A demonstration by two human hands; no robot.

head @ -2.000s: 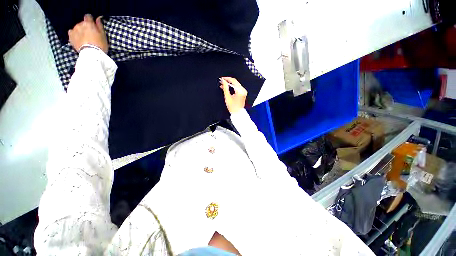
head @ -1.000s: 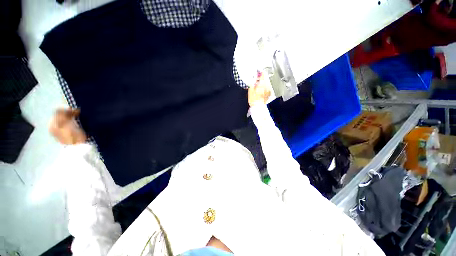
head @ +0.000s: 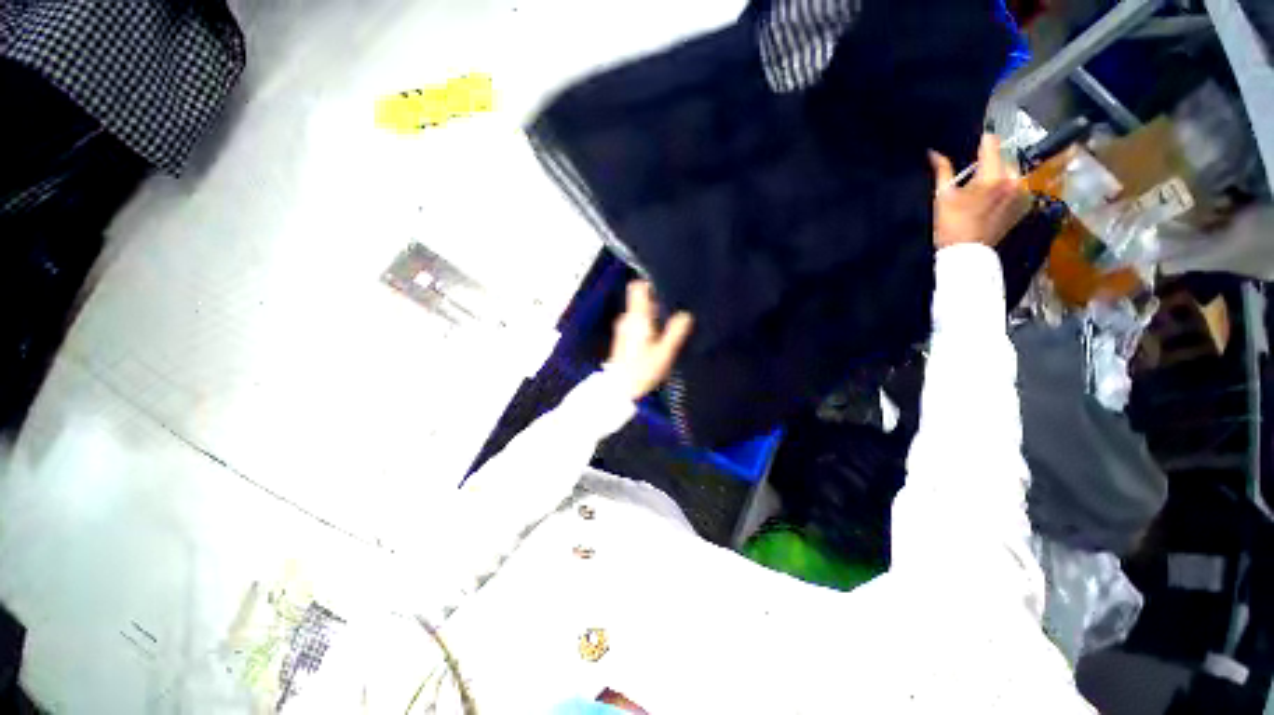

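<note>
The dark garment [head: 796, 210] hangs in the air across the table's right edge, over the blue bin. Check lining shows at its neckline and along its left edge. My right hand [head: 978, 203] grips its right side and also holds a thin white pencil [head: 964, 175]. My left hand [head: 646, 342] is at the garment's lower left edge, finger and thumb apart; whether it pinches the cloth is unclear.
On the white table [head: 308, 363] lie a yellow strip [head: 436, 104] and a small greyish plate [head: 430, 279]. Dark and checked garments [head: 140, 70] are at the upper left. The blue bin [head: 748, 458], a green item [head: 810, 556] and cluttered shelving are at the right.
The garment has left its flat place on the table and moved right, over the edge. Both hands moved right with it. The view has shifted; the silver handled weight is no longer seen.
</note>
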